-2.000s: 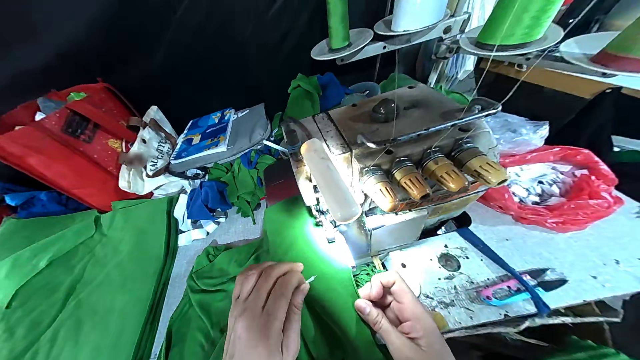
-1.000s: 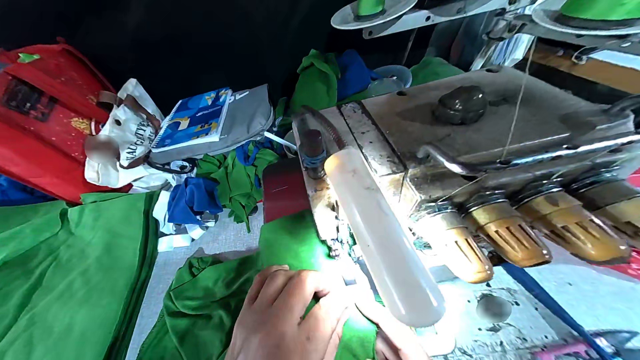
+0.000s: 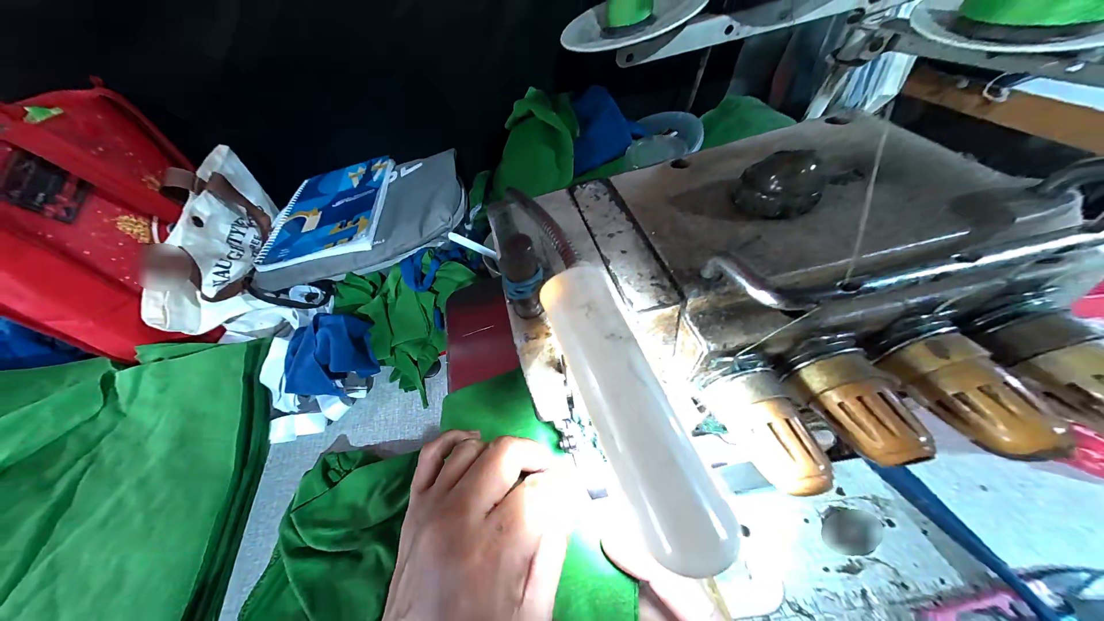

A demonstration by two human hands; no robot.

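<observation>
Green fabric (image 3: 492,405) lies under the front of an overlock sewing machine (image 3: 681,216), beside its lit needle area. My left hand (image 3: 483,526) rests on this fabric, fingers bent and pointing toward the presser foot, which is mostly hidden by glare and the lamp. Of my right hand (image 3: 638,552) only a part shows, at the fabric's right edge beneath the white tubular lamp (image 3: 642,423); its fingertips are hidden, so its hold cannot be told. Amber tension knobs (image 3: 854,405) stand to the right of the lamp.
Folded green fabric (image 3: 129,474) lies at the left. Behind it are a red bag (image 3: 78,259), a white cloth bag (image 3: 216,233), a spiral notebook (image 3: 332,207) on a grey case (image 3: 423,198), and green and blue scraps (image 3: 332,354). Thread cones (image 3: 630,10) stand above the machine.
Since the first frame my left hand has moved up to the needle area, and my right hand has gone from plain view to mostly behind the lamp. The view has moved closer to the machine.
</observation>
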